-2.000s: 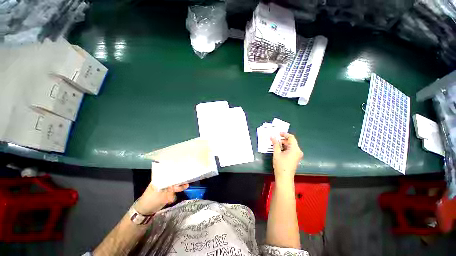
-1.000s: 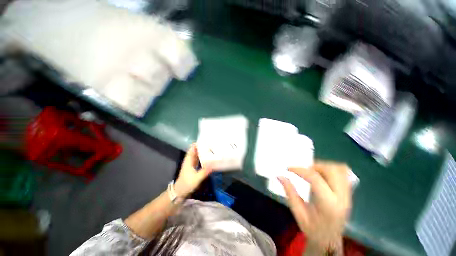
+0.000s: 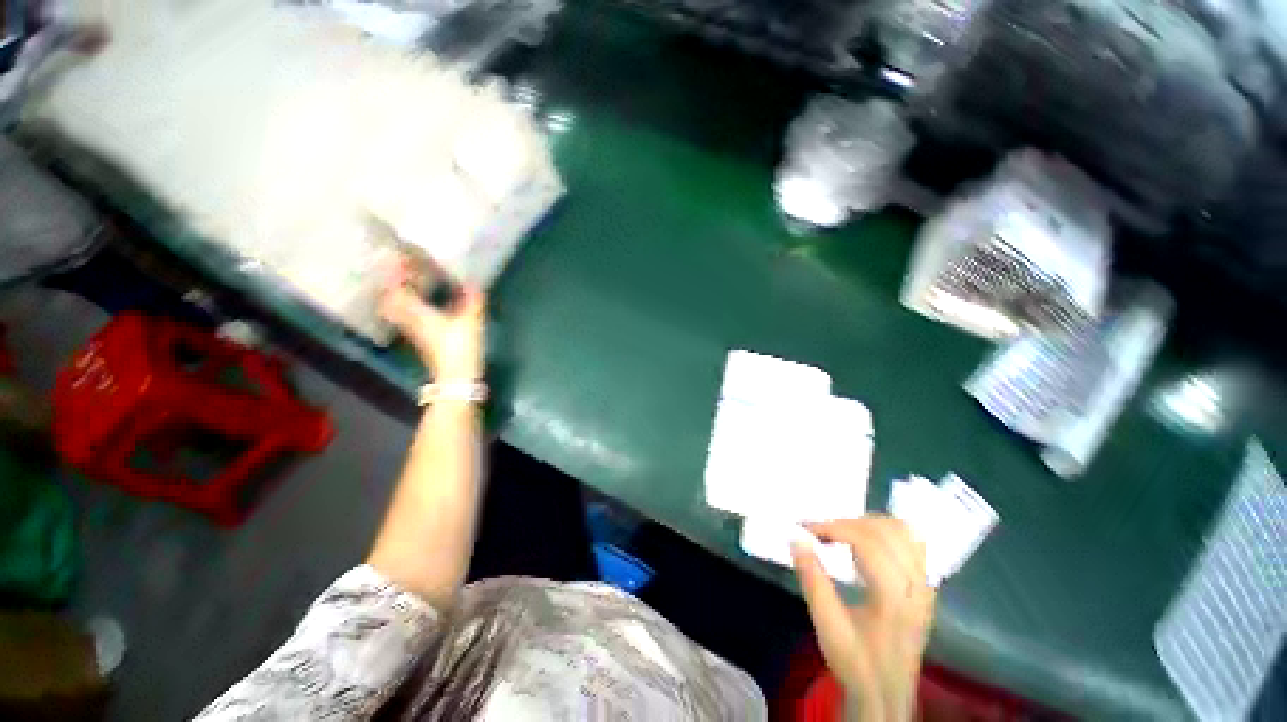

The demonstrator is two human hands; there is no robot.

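My left hand [image 3: 440, 327] is at the near end of the rows of white product boxes [image 3: 304, 155]; blur hides whether its fingers grip a box. My right hand [image 3: 878, 592] is over the table's near edge with thumb and index finger pinched on a small white card [image 3: 830, 556], at the lower end of the white leaflets [image 3: 790, 440]. The leaflets lie in two overlapping piles on the green table. A fanned pile of small white cards [image 3: 949, 519] lies just right of them, partly behind my right hand.
A crumpled clear bag [image 3: 836, 158], a printed stack [image 3: 1013, 261] and a curled label sheet [image 3: 1080, 374] lie toward the back. A flat label sheet [image 3: 1231, 600] is at far right. A red stool [image 3: 184, 423] stands left on the floor, a blue one [image 3: 618, 557] below the table edge.
The view has swung left. My left hand has gone from holding a white box near the leaflets to the box rows at left. My right hand has moved from the card pile to the leaflets' lower end.
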